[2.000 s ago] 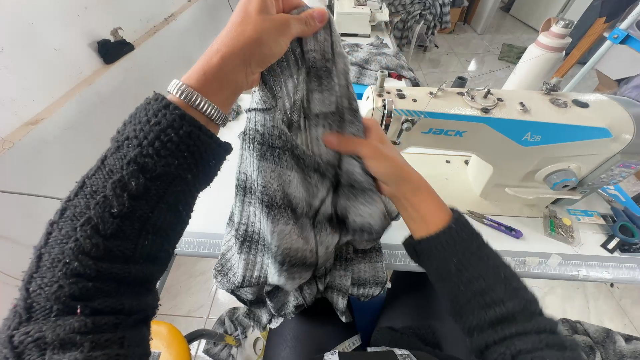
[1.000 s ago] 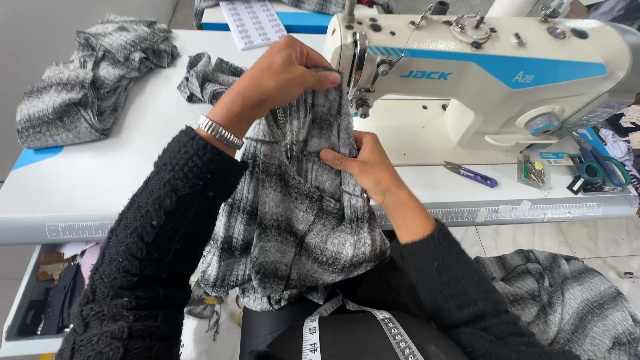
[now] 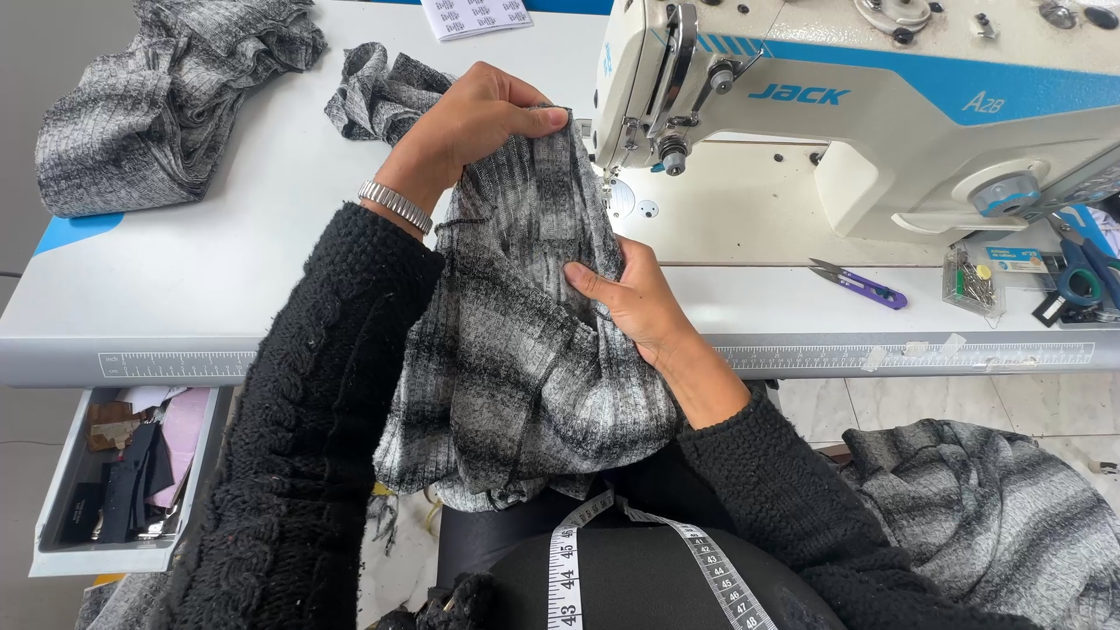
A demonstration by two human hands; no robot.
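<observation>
Both my hands hold a grey-and-black plaid knit garment (image 3: 516,359) that hangs over the table's front edge toward my lap. My left hand (image 3: 486,118) pinches its upper edge between thumb and fingers, left of the sewing machine's needle. Lower down, my right hand (image 3: 634,306) grips the garment's right side, its thumb on top and its fingers partly hidden behind the cloth. A strip or band of the same fabric runs between the two hands. The white-and-blue Jack sewing machine (image 3: 840,114) stands just to the right of the cloth.
Folded plaid fabric (image 3: 144,122) and a smaller bunched piece (image 3: 376,92) lie at the left. Purple thread snips (image 3: 862,284), a pin box (image 3: 971,280) and scissors (image 3: 1081,280) rest at the right. An open drawer (image 3: 131,556) juts out below; more plaid fabric (image 3: 997,507) lies lower right.
The view has shifted down and toward the left side of the table. My left hand has lowered with the garment's upper edge; both hands still hold the garment.
</observation>
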